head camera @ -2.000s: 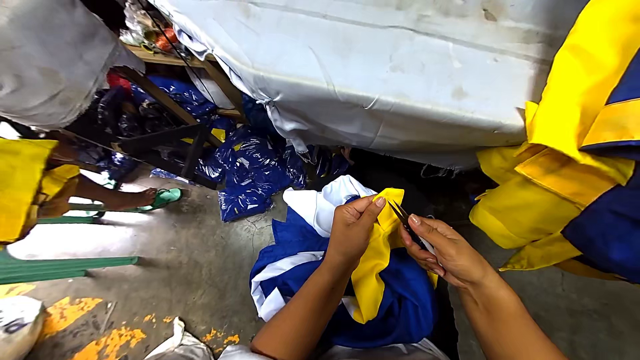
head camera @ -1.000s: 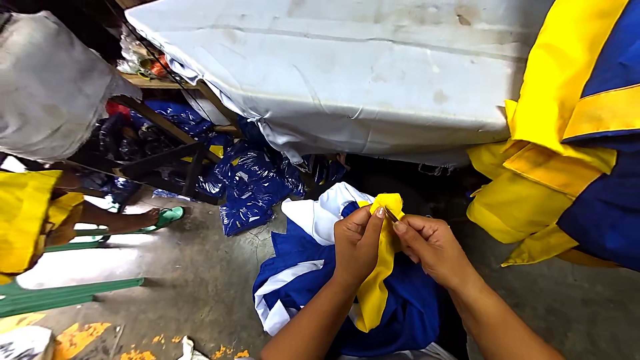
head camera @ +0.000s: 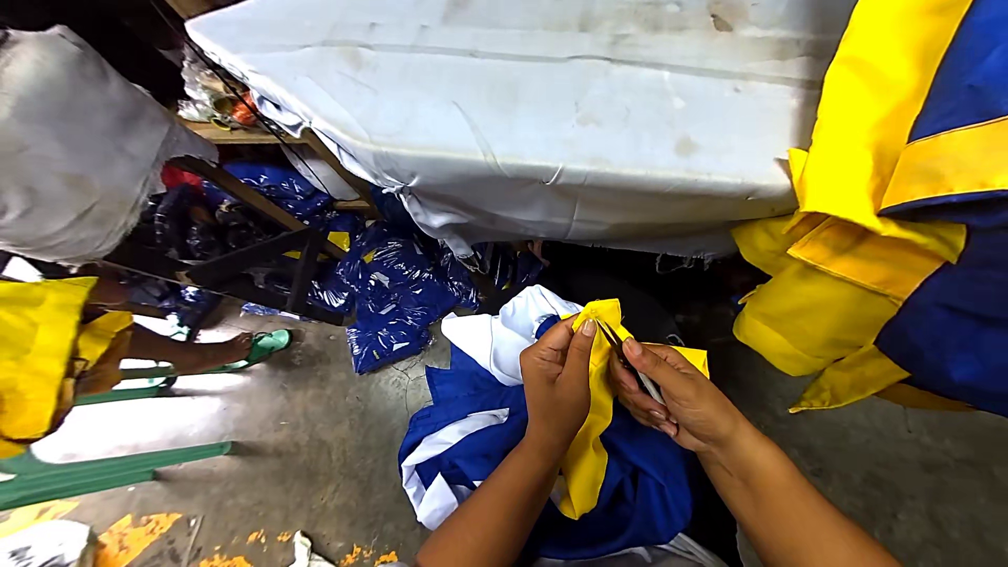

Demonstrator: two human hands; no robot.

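Observation:
My left hand (head camera: 557, 378) pinches the upper end of a yellow fabric strip (head camera: 589, 465) between thumb and fingertips. In my right hand (head camera: 669, 390) is a slim metal cutting tool (head camera: 630, 362), likely thread snips, its dark tips against the yellow cloth just beside my left thumb. The strip hangs down over a blue and white garment (head camera: 480, 409) bunched on my lap. Its white part (head camera: 508, 335) spreads out to the left of my left hand. My right palm hides much of the tool's handle.
A table covered with white cloth (head camera: 551, 118) stands ahead. Yellow and blue fabric (head camera: 850, 291) hangs at the right. Plastic-wrapped blue packages (head camera: 402, 283) lie on the floor beneath. At the left are a green plastic stool (head camera: 118, 472) and another person's foot in a green sandal (head camera: 264, 346).
One second ago both hands' fingertips met at the yellow cloth; now my right hand is lower and farther right, and the tool's blades show against the cloth, much as two seconds ago.

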